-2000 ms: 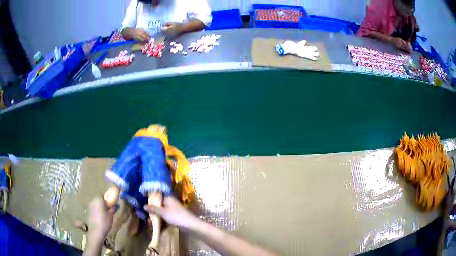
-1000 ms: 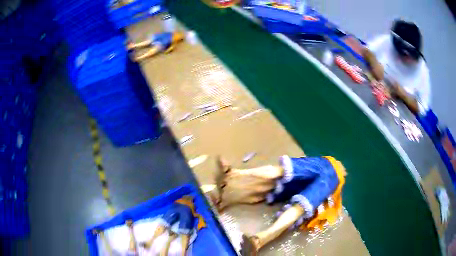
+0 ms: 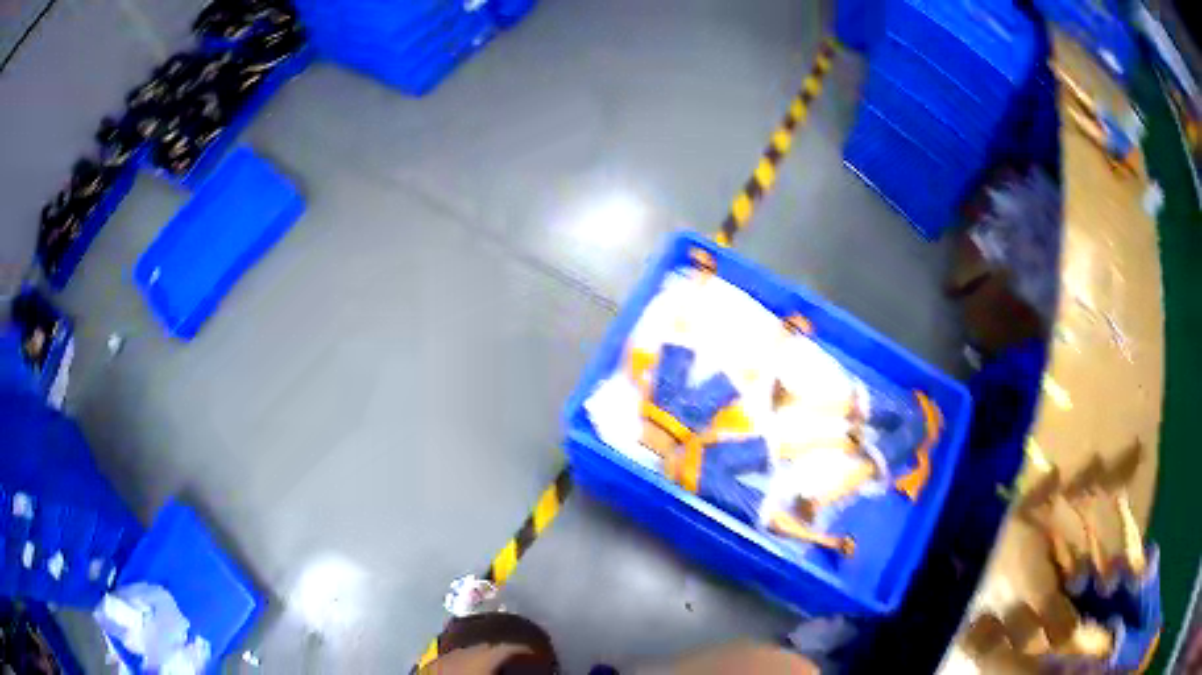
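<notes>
A blue crate stands on the floor just right of centre. It holds several figure lower bodies with blue shorts and orange sashes, lying on a crumpled white liner. Another lower body lies at the crate's right end. On the bench at the lower right, a blurred lower body lies with its legs across the tan cover. Neither of my hands can be made out. Blurred dark brown and tan shapes are cut off by the bottom edge, and I cannot tell what they are.
Blue crate stacks stand at upper right beside the tan bench. Yellow-black tape crosses the grey floor. At left are an empty blue crate, crates of dark parts and a crate with white sheet.
The view has swung left and down from the bench to the floor crate. The lower body that both my hands held two seconds ago was on the bench without them one second ago.
</notes>
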